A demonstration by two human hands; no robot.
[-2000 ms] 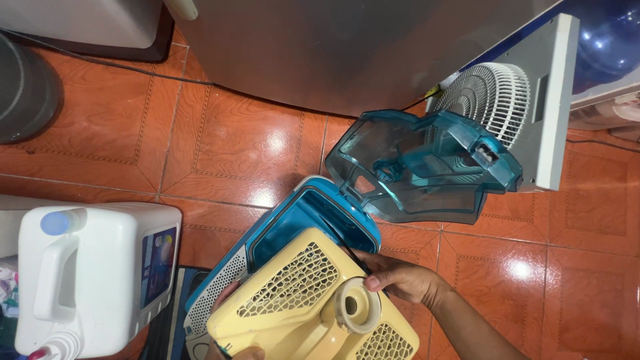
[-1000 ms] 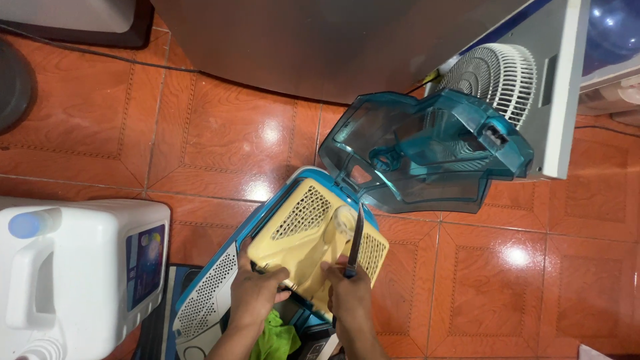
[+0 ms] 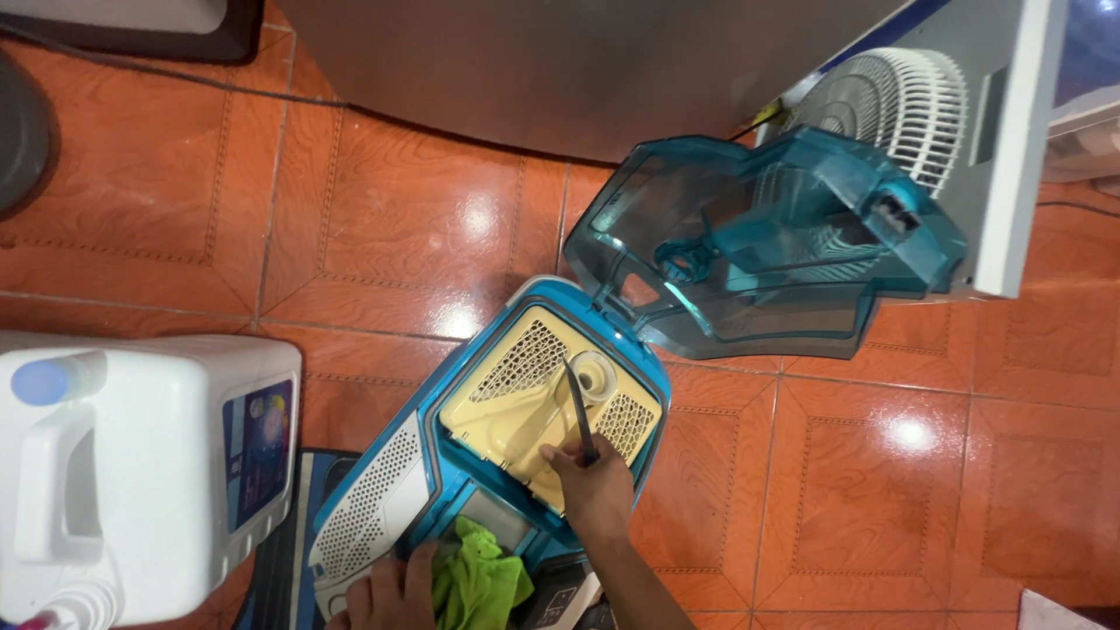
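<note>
A cream plastic filter cover (image 3: 516,394) with honeycomb vents and a round socket sits inside the blue and white appliance body (image 3: 376,490). My right hand (image 3: 597,490) grips a thin dark tool (image 3: 580,402), its blade-like end lying over the cover near the socket; which tool it is I cannot tell. At the bottom, my left hand (image 3: 389,595) is on or over the appliance's white side, partly cut off by the frame, beside a bright green cloth (image 3: 477,577). The appliance's translucent teal lid (image 3: 744,245) stands swung back at the upper right.
A large white plastic jug (image 3: 149,472) with a handle stands at the left. Behind the lid is a white-grilled fan (image 3: 892,105) on a grey panel. A dark cable (image 3: 175,74) runs over the orange tiles (image 3: 402,210) to a big brownish metallic surface (image 3: 542,70) at the top.
The cream cover, earlier raised and tilted in my hands, now sits down in the body. My left hand has left the cover and moved down toward the green cloth.
</note>
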